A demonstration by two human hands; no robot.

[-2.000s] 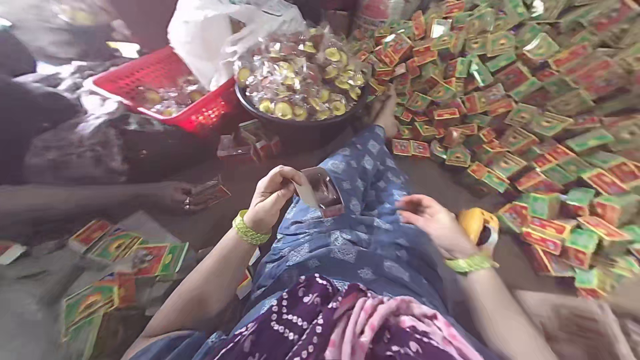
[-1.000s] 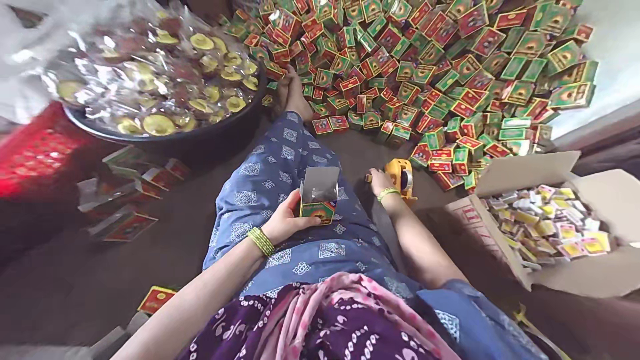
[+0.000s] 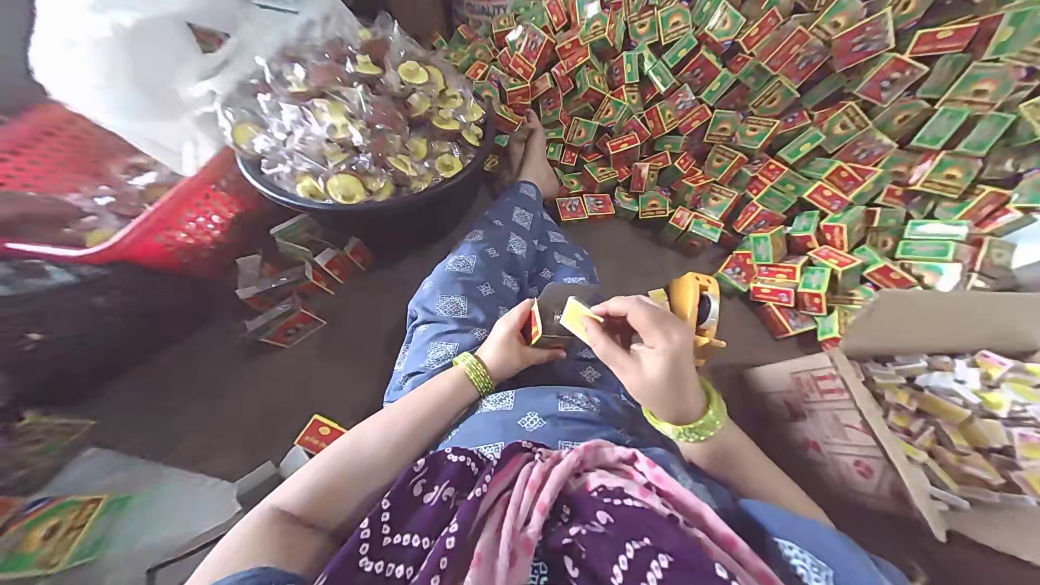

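My left hand holds a small printed carton above my lap, its grey inner flap raised. Between the thumb and fingers of my right hand is a small pale yellow packet or card, at the carton's open side. Just beyond my right hand, on the floor, stands a yellow tape dispenser, partly hidden by that hand. What lies inside the carton cannot be seen.
A dark basin heaped with clear-wrapped items stands ahead left, beside a red plastic basket. Red and green cartons cover the floor ahead right. An open cardboard box of small packets stands at right; several cartons lie left.
My right hand has moved from the tape dispenser to the carton in my left hand and now holds a small yellow piece. The view has shifted.
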